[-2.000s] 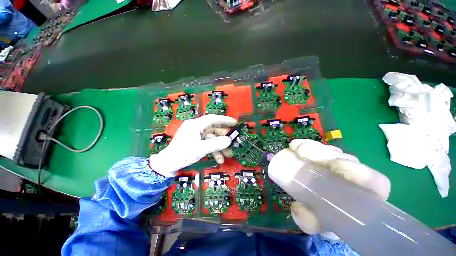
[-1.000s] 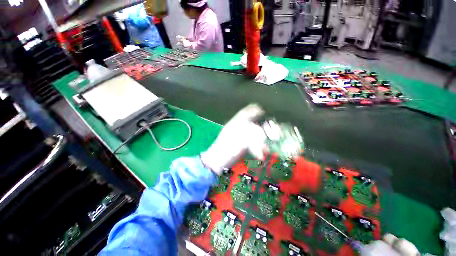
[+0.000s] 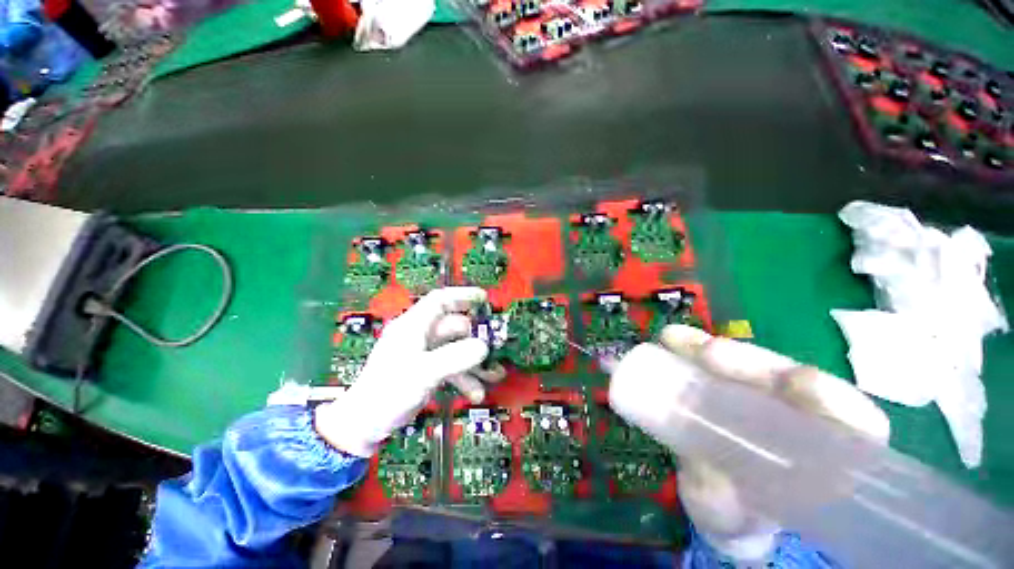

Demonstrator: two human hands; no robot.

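My white-gloved left hand point(image 3: 409, 361) grips a green circuit board point(image 3: 538, 332) by its dark connector end, over the middle of the tray. My gloved right hand point(image 3: 767, 383) holds a large translucent glue tube point(image 3: 767, 445), its rear end running out at the lower right. The thin needle point(image 3: 583, 350) points at the right edge of the held board; whether it touches cannot be told. The clear tray point(image 3: 712, 267) with red lining point(image 3: 538, 250) holds rows of similar boards. My right hand and the tube cover part of its right side.
A pale device point(image 3: 45, 267) with a grey cable point(image 3: 222, 291) is at the left. Crumpled white cloth point(image 3: 917, 306) lies at the right on the green mat point(image 3: 795, 261). Beyond is a dark conveyor belt point(image 3: 389, 122), with other trays point(image 3: 945, 133) at the back. A blue-clothed person point(image 3: 39, 50) shows top left.
The view swung up and left, then returned to the tray. A second ago my left hand held a blurred board over the tray's far side; now the board is at the middle, beside the needle tip.
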